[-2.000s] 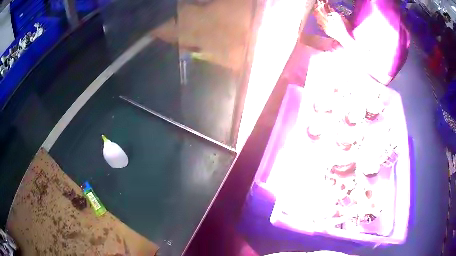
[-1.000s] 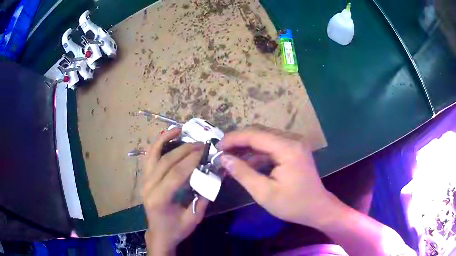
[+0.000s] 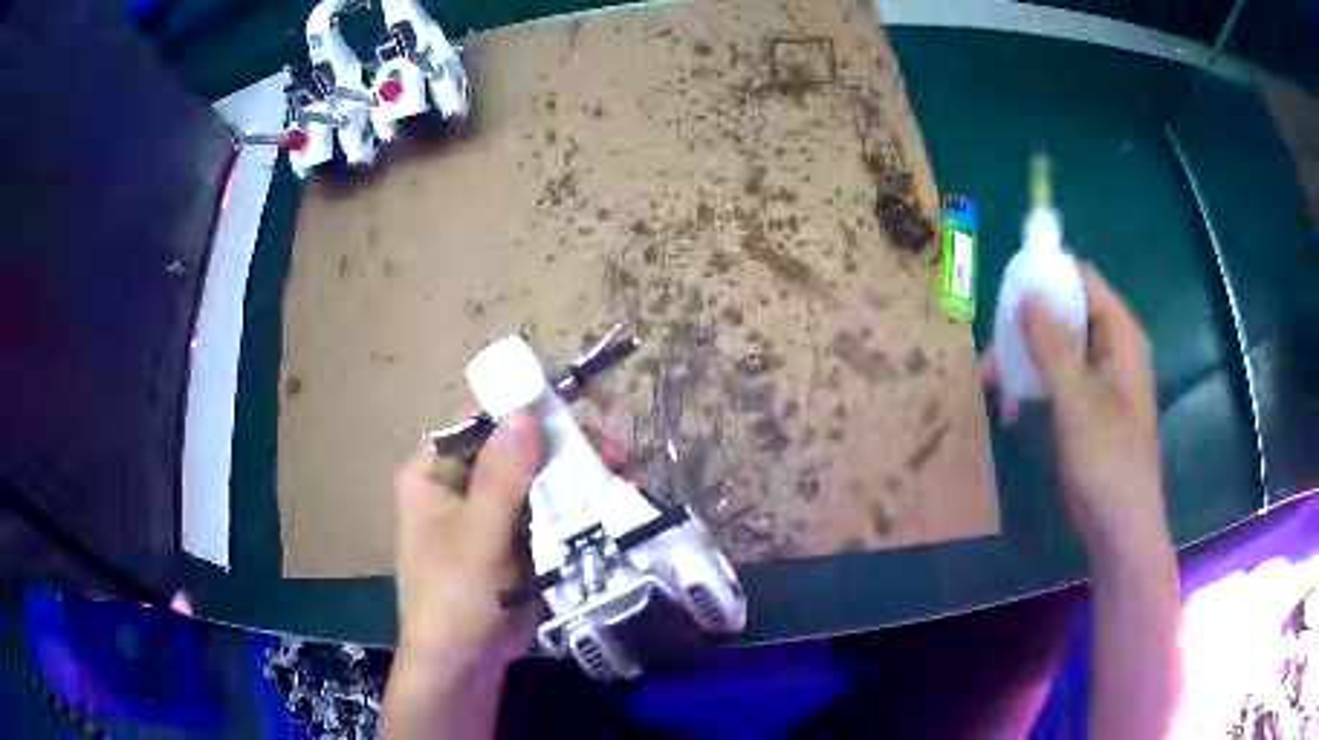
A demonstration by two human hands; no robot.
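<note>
My left hand (image 3: 470,557) holds a white model motorcycle (image 3: 593,499) over the front edge of the cardboard mat (image 3: 434,318). The model's rounded white end points up and left, with a dark and silver crossbar beside it; two white slotted parts show at its lower end. My right hand (image 3: 1092,390) is shut around a white squeeze bottle (image 3: 1044,311) right of the mat, its yellowish nozzle pointing up and a little blurred. A small green item with a blue end (image 3: 959,260) lies at the mat's right edge.
White part-built models with red dots (image 3: 379,90) stand at the far left corner. A dark brown clump (image 3: 906,220) lies near the mat's right edge. A dark box (image 3: 87,289) is at left. Metal parts (image 3: 326,687) show below the bench edge, and a glaring bin (image 3: 1258,622) at lower right.
My right hand has left the model, moved right and taken hold of the squeeze bottle. My left hand has turned the model. The camera view has shifted.
</note>
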